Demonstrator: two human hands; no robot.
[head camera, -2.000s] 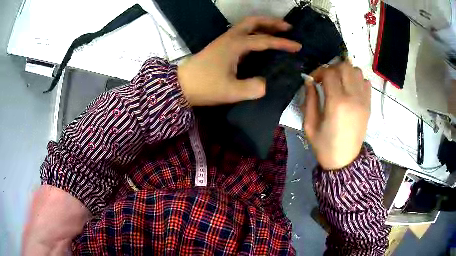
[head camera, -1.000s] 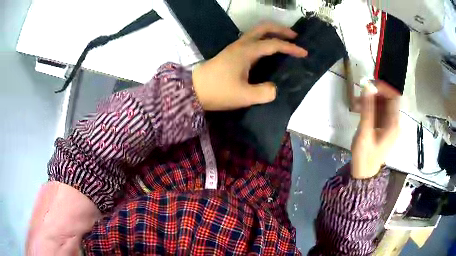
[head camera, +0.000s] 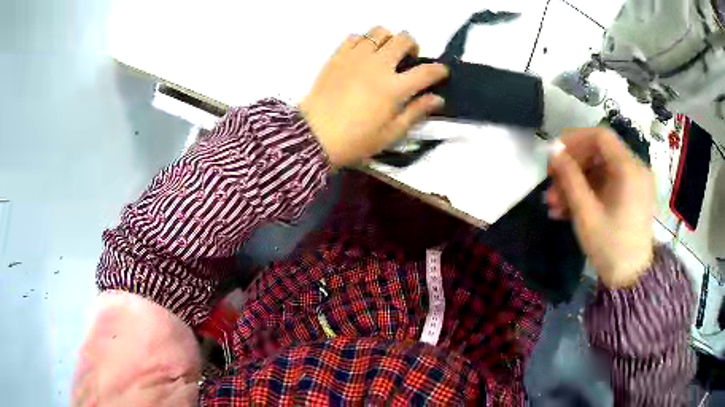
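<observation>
My left hand (head camera: 362, 99) is at the left end of a flat black bundle of cut pieces (head camera: 497, 95) on the white table, its fingers closed around that end. A narrow black tie strip (head camera: 469, 32) runs out behind the bundle. Dark cloth (head camera: 407, 153) lies by the table edge under my left wrist. My right hand (head camera: 608, 203) is raised to the right, slightly blurred, with a small white bit, maybe chalk (head camera: 557, 148), pinched in its fingertips. A larger black cloth piece (head camera: 540, 242) hangs over the table edge below my right hand, partly hidden.
The sewing machine (head camera: 668, 48) stands at the upper right. A red-cased phone (head camera: 693, 171) lies at the right, with a slim dark tool (head camera: 703, 296) below it. The wood-edged table front (head camera: 421, 195) runs across my lap. A tape measure (head camera: 433, 298) hangs on the plaid apron.
The view has turned left. My left hand has left the large black piece and is now at the flat bundle. My right hand has moved away from the black cloth, still pinching the white bit.
</observation>
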